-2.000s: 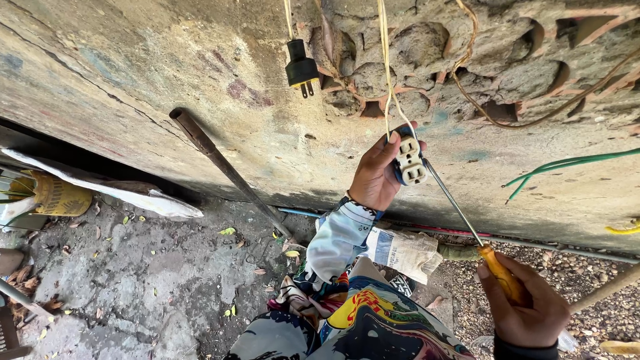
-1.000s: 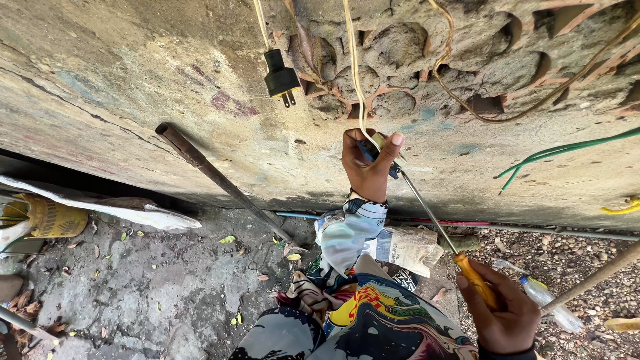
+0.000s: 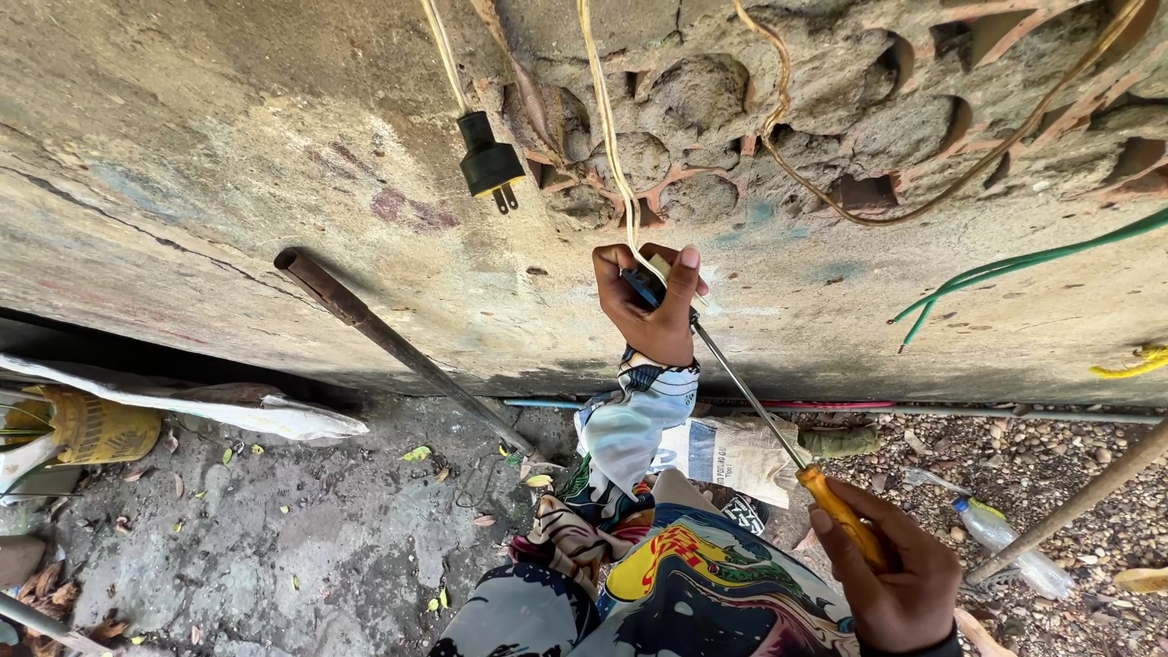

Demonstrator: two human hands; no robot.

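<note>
My left hand [image 3: 650, 306] grips an electrical outlet [image 3: 646, 285], blue and cream, mostly hidden by the fingers. A pale two-wire cord [image 3: 610, 119] hangs down the wall into it. My right hand [image 3: 890, 566] holds a screwdriver by its orange handle [image 3: 844, 518]. Its long metal shaft [image 3: 748, 392] slants up to the left, and the tip lies at the outlet's lower side; exact contact is hidden. Left of the outlet, a black plug [image 3: 490, 164] with metal prongs hangs from another pale cord [image 3: 444, 55].
A rusty pipe [image 3: 392, 342] leans on the weathered wall [image 3: 228, 182]. Brown wire [image 3: 876, 219] and green wires [image 3: 1031, 265] hang at the right. Below lie a paper sack [image 3: 730, 456], a plastic bottle [image 3: 1013, 547] and a wooden pole [image 3: 1086, 502]. A yellow container [image 3: 105, 427] stands far left.
My left hand has turned the outlet; its slotted face showed two seconds ago and is now hidden behind my fingers. The screwdriver stays in my right hand with its tip near the outlet.
</note>
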